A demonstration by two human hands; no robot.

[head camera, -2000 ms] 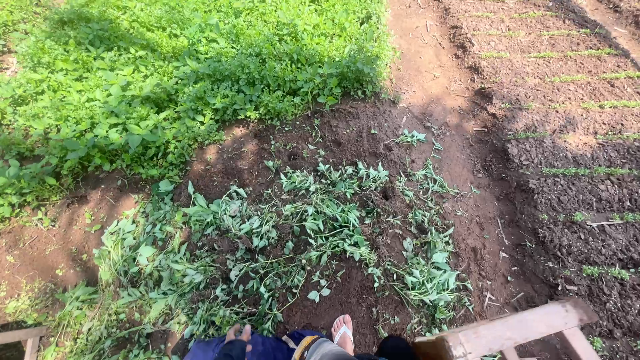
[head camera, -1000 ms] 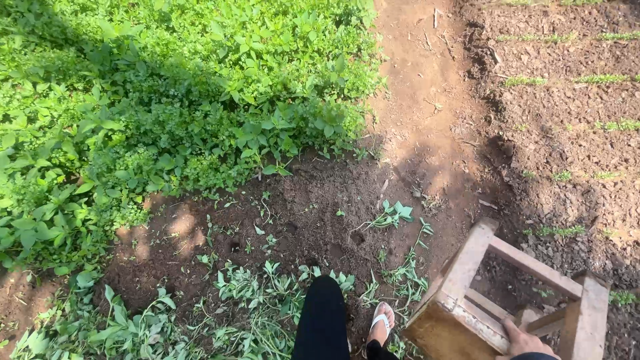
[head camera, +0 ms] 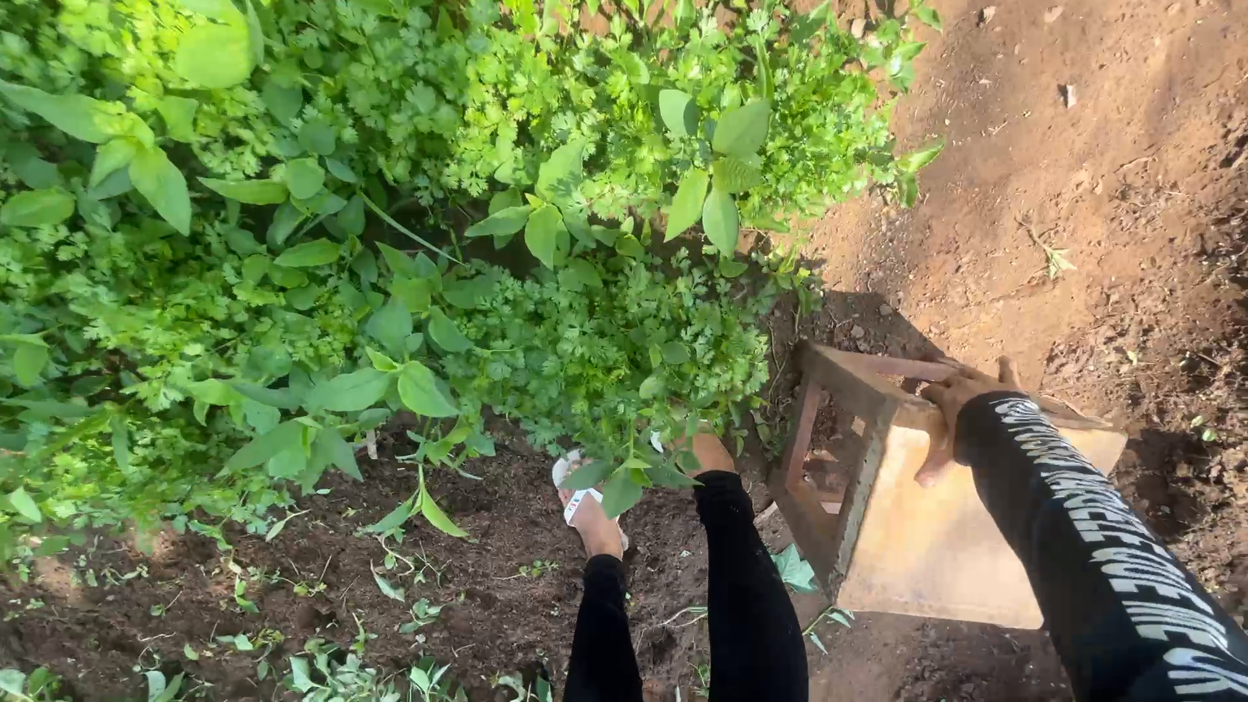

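Note:
My right hand (head camera: 960, 414), in a black sleeve with white lettering, grips the upper edge of a small wooden stool (head camera: 941, 526). The stool lies tipped on the soil beside my legs, its pale flat board facing me and its frame of legs toward the left. My left hand is out of the frame. Below me are my feet in white sandals (head camera: 575, 492), partly under the leaves at the edge of the green plants (head camera: 624, 331).
A dense bed of leafy green plants fills the upper left. Pulled plants (head camera: 351, 678) lie on the dark soil at the bottom left. A bare dirt path (head camera: 1024, 224) runs along the right.
The stool, at the lower right one second ago with my right hand on it, now stands beside my legs near the green bed. I have moved forward, and the view has come closer to the plants.

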